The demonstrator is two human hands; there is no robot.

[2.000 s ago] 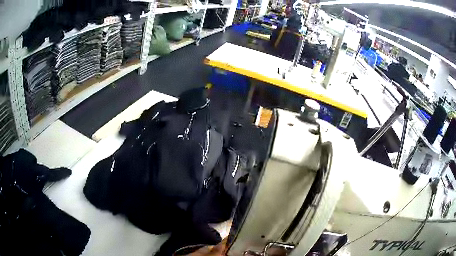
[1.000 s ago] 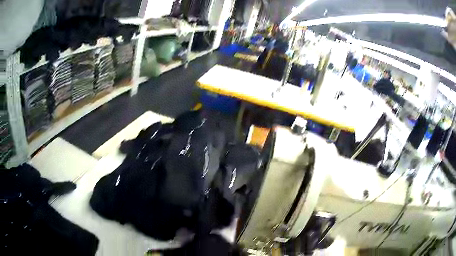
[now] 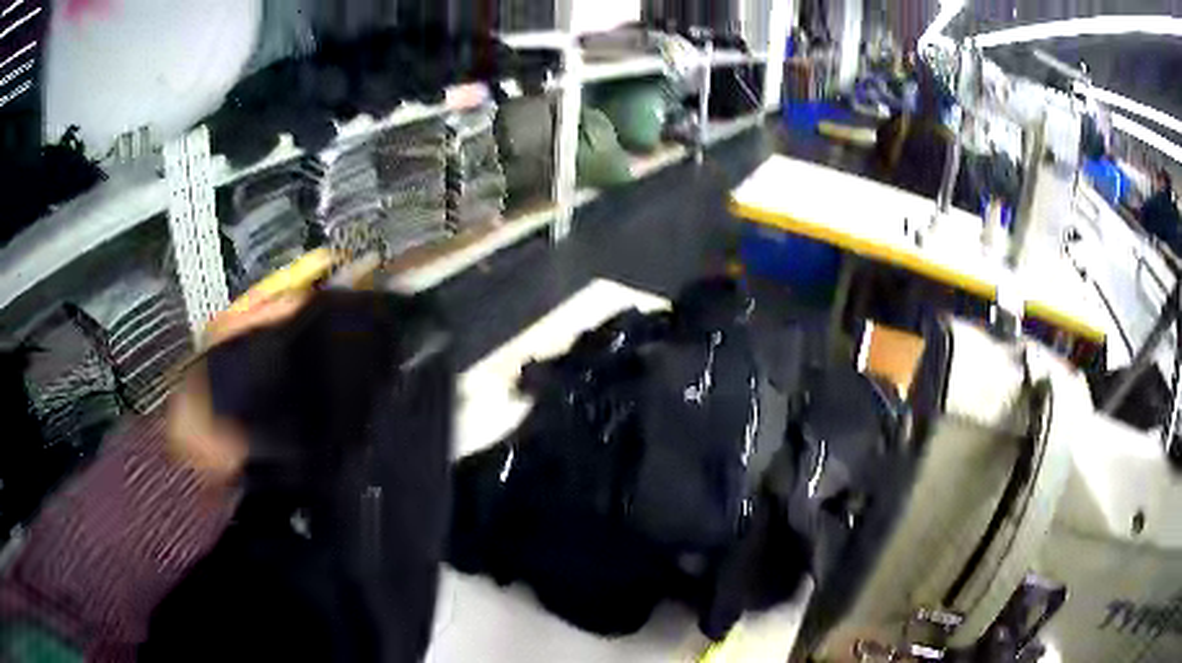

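My left hand (image 3: 208, 421), blurred, is raised at the left with a maroon sleeve behind it. It holds a black fabric piece (image 3: 370, 453) that hangs down and hides part of the table. A large heap of black workpieces (image 3: 622, 473) lies left of the cream sewing machine head (image 3: 953, 518). Pale thread ends or trim show on the heap. Small metal parts are partly visible under the head at the bottom edge. My right hand is not in view.
White shelves (image 3: 195, 240) with stacked folded fabric run along the left. Another white table (image 3: 894, 227) with a yellow edge stands beyond the machine. A small orange-brown item (image 3: 892, 354) shows behind the heap. Distant people are at the upper right.
The view has swung left, so the heap and machine sit further right. My left hand has come into view, holding a black piece up at the left.
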